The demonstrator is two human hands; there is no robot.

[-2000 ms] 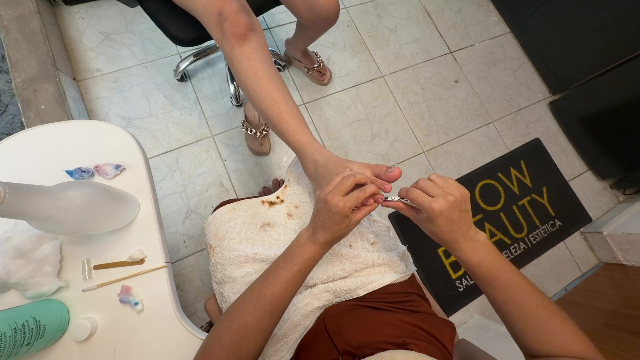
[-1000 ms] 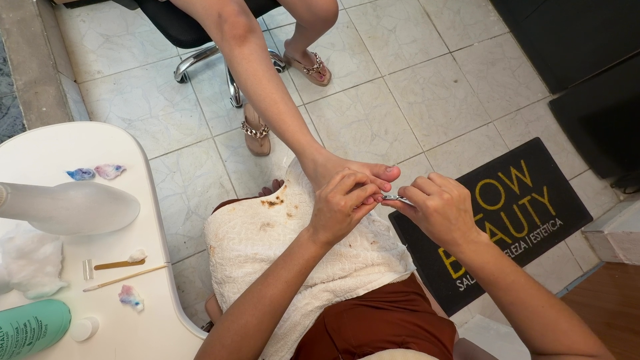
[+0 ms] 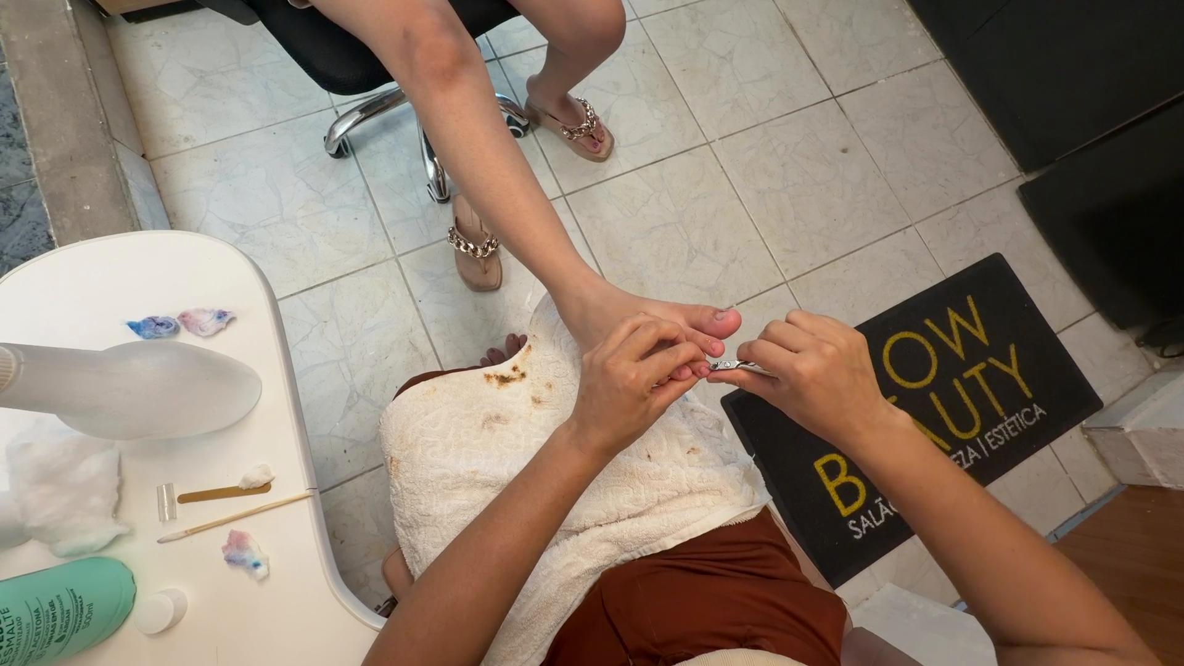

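Another person's bare foot (image 3: 615, 314) rests on a stained cream towel (image 3: 490, 462) spread over my lap. My left hand (image 3: 634, 375) grips the small toes of that foot, its fingers bent around them. My right hand (image 3: 805, 365) is closed on metal cuticle nippers (image 3: 735, 366), whose jaws point left and meet or nearly meet a small toe beside my left fingertips. Whether the jaws are apart cannot be told. The big toe (image 3: 717, 322) sticks out above the nippers, touched by neither hand.
At left a white table (image 3: 222, 610) holds a translucent spray bottle (image 3: 157, 388), cotton (image 3: 65, 486), used cotton pieces (image 3: 245, 555), a wooden stick (image 3: 236, 516) and a green bottle (image 3: 69, 606). Beyond are an office chair (image 3: 342, 55), an empty sandal (image 3: 476, 245) and a dark mat (image 3: 999, 370).
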